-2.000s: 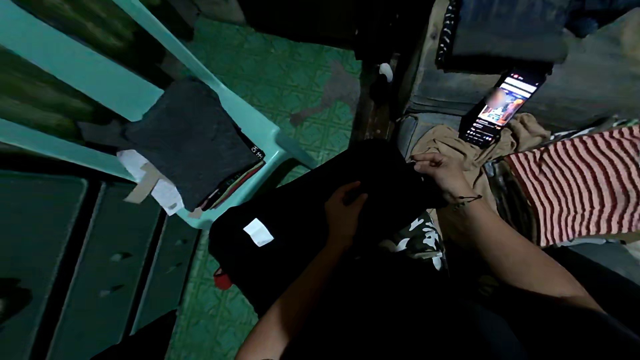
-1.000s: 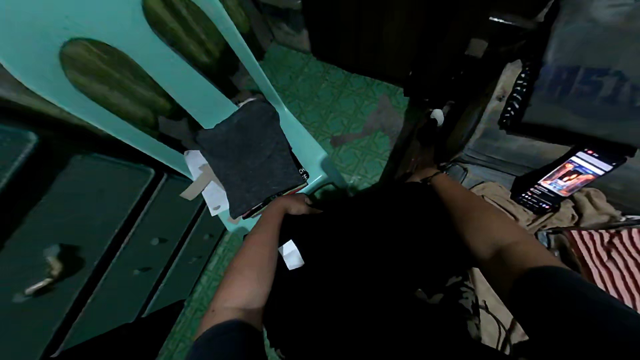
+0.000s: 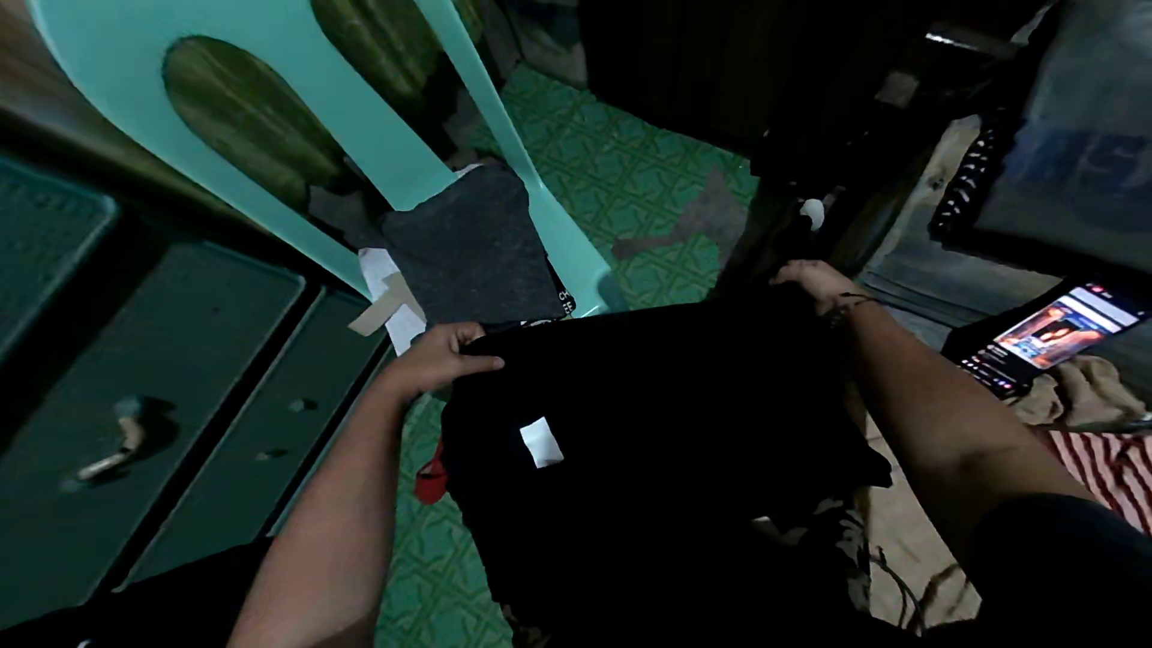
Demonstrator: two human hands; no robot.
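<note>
A black cloth garment (image 3: 657, 396) lies spread over my lap, with a small white tag (image 3: 542, 443) toward its left side. My left hand (image 3: 443, 358) grips its upper left corner, thumb on top. At its upper right corner my right hand (image 3: 817, 283) pinches the edge, and a dark cord circles that wrist. Just beyond my left hand, a folded dark grey garment (image 3: 472, 247) rests on other folded cloth on the seat of a mint-green plastic chair (image 3: 580, 270). Camouflage-patterned cloth (image 3: 841, 540) shows under the black garment.
Green drawers (image 3: 207, 360) with handles stand at the left. On the right, a lit phone (image 3: 1053, 333) leans by beige cloth (image 3: 1080, 391), near red-and-white striped cloth (image 3: 1102, 468) and dark folded cloth (image 3: 1062, 171). A red item (image 3: 431, 477) hangs beside the black garment, above the green patterned floor (image 3: 630, 144).
Two seconds ago both hands were closer together on the bunched black garment; now they are far apart at its upper corners, and it lies wider. The view has shifted.
</note>
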